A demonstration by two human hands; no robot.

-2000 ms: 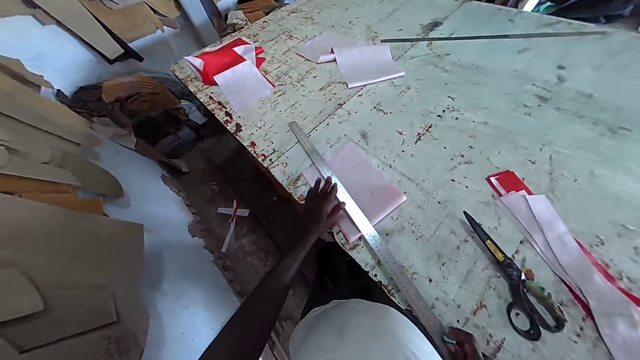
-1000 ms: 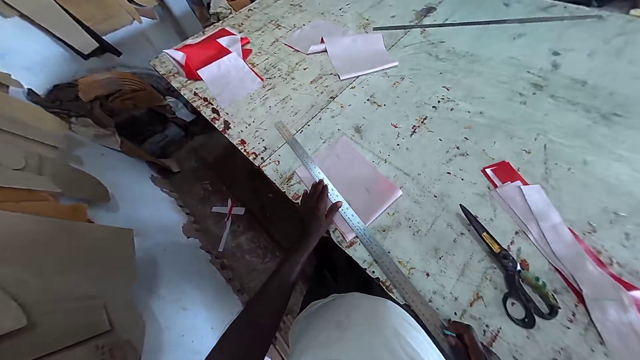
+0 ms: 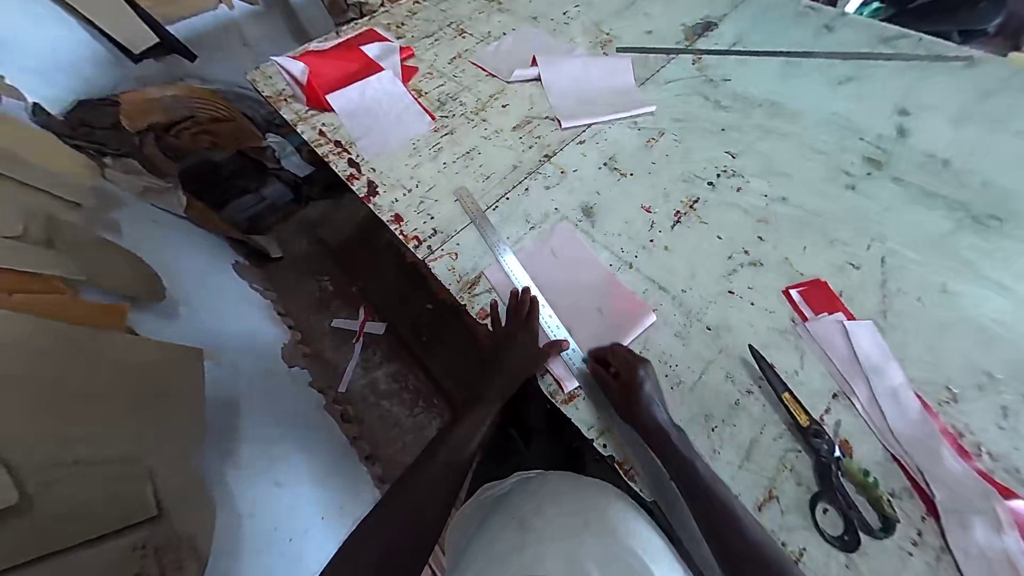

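A long metal ruler (image 3: 498, 242) lies slantwise across a pale pink folded piece of material (image 3: 588, 284) at the table's near edge. My left hand (image 3: 520, 336) presses on the ruler with its fingers spread. My right hand (image 3: 628, 380) is curled at the ruler's right side, close to the pink piece's lower corner; something small seems to be between the fingertips, but I cannot tell what. Black-handled fabric shears (image 3: 824, 448) rest on the table to the right, beside long pale and red strips (image 3: 904, 400).
Red and white material (image 3: 344, 72) lies at the table's far left corner, with more pale pieces (image 3: 596, 88) near it. A thin dark metal bar (image 3: 792, 54) lies farther back. Below the table edge are scraps on the floor (image 3: 356, 344) and brown sheets (image 3: 96, 416) at left.
My right hand has moved from the ruler's near end up to beside the pink piece. My left hand remains on the ruler.
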